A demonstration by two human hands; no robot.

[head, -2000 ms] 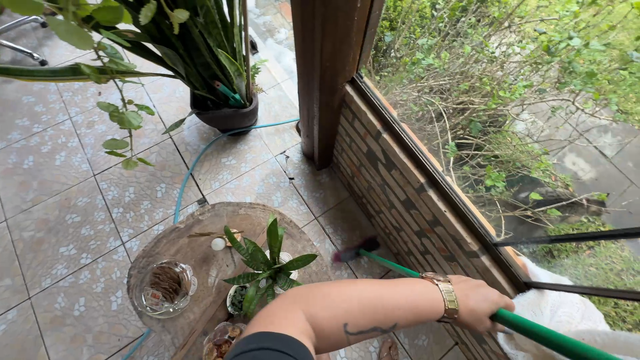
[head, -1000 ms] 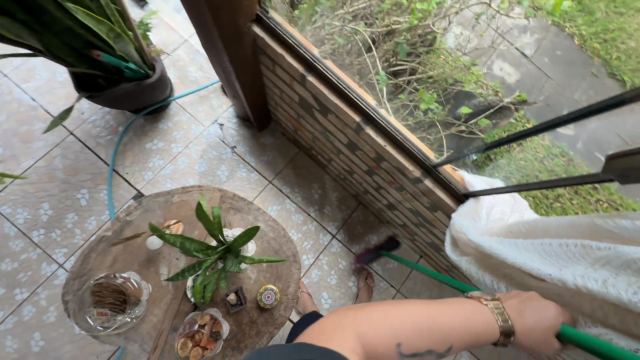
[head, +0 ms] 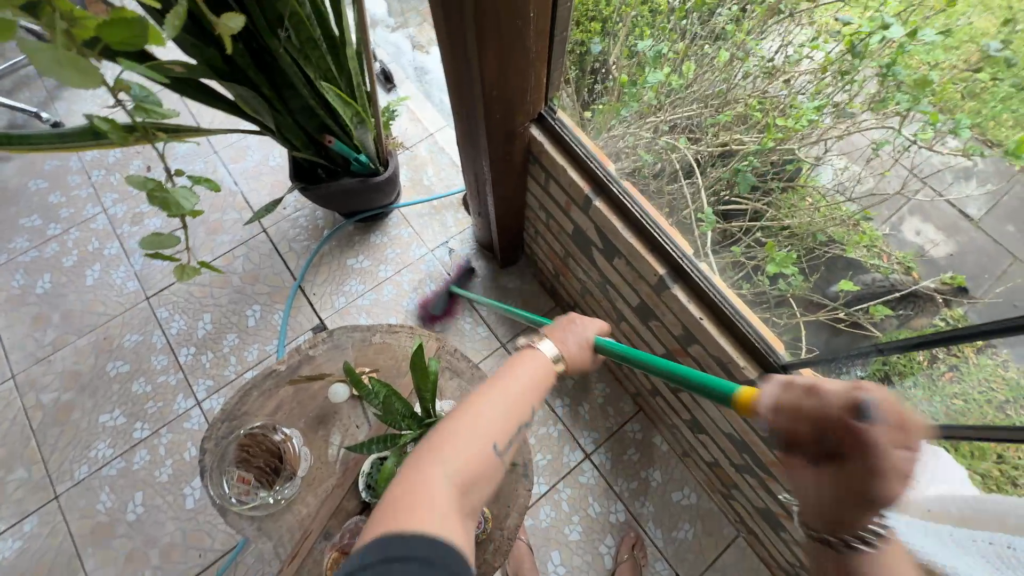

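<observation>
My left hand [head: 578,342], with a gold watch or bracelet at the wrist, grips the green handle of a broom [head: 668,370] partway along. My right hand [head: 840,448], blurred and wearing a chain bracelet, is closed round the upper end of the handle beside its yellow ring. The broom's dark and purplish head [head: 445,298] is on or just over the floor tiles, between the round wooden table and the foot of the wooden post. Motion blurs the bristles.
The round wooden table [head: 320,360] holds a glass bowl [head: 258,468] and a small potted plant [head: 404,404]. A large planter [head: 352,188] stands behind, with a blue hose [head: 300,280] beside it. A wooden post [head: 498,136] and low brick wall [head: 640,312] border the tiles; a white curtain [head: 944,520] hangs right.
The broom head has moved from beside the brick wall to nearer the post's foot and the table. My right hand has come into view on the handle. The view has shifted back left.
</observation>
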